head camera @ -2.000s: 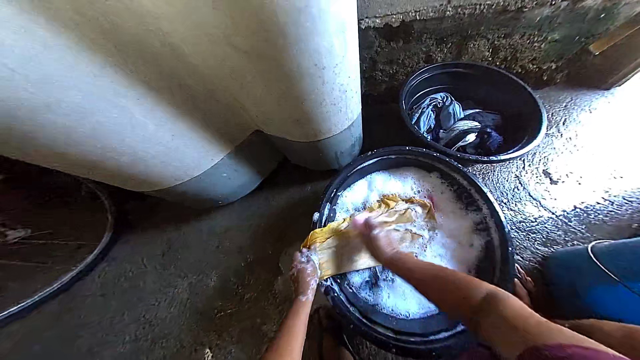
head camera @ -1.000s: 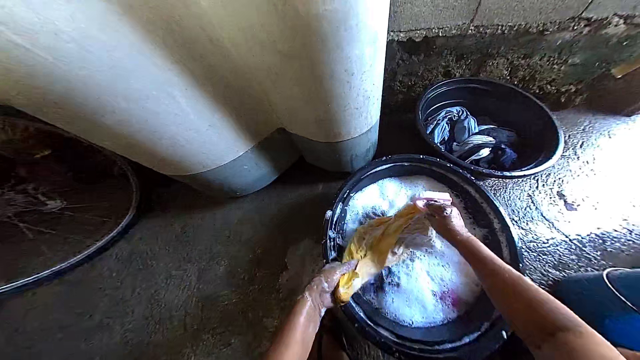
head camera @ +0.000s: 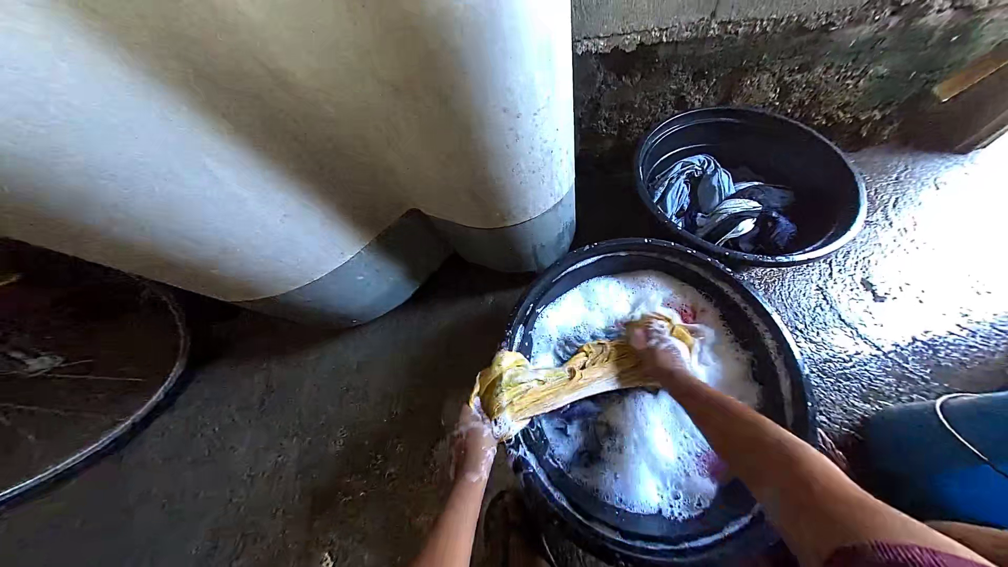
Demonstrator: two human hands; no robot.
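Observation:
A wet yellow cloth (head camera: 587, 383) is stretched between my two hands over a round black basin (head camera: 787, 370). My left hand (head camera: 475, 441), wet with suds, grips its bunched end at the basin's left rim. The other end is in my right hand (head camera: 661, 350), slightly blurred, above the foam. White suds (head camera: 650, 449) cover much of the water, and dark cloth (head camera: 579, 429) shows partly through them. Something reddish pokes out of the foam beyond my right hand.
Behind the basin, a second black tub (head camera: 854, 205) holds dark and pale blue clothes (head camera: 713, 197). A blue bucket (head camera: 929, 449) with a wire handle stands at right. Large pale rounded columns (head camera: 378, 157) rise at the back left, and a bicycle wheel (head camera: 177, 354) is at far left. The concrete floor is wet.
The yellow cloth, raised and bunched at a slant one second ago, is now pulled into a longer, twisted strip. My right hand has come lower over the foam.

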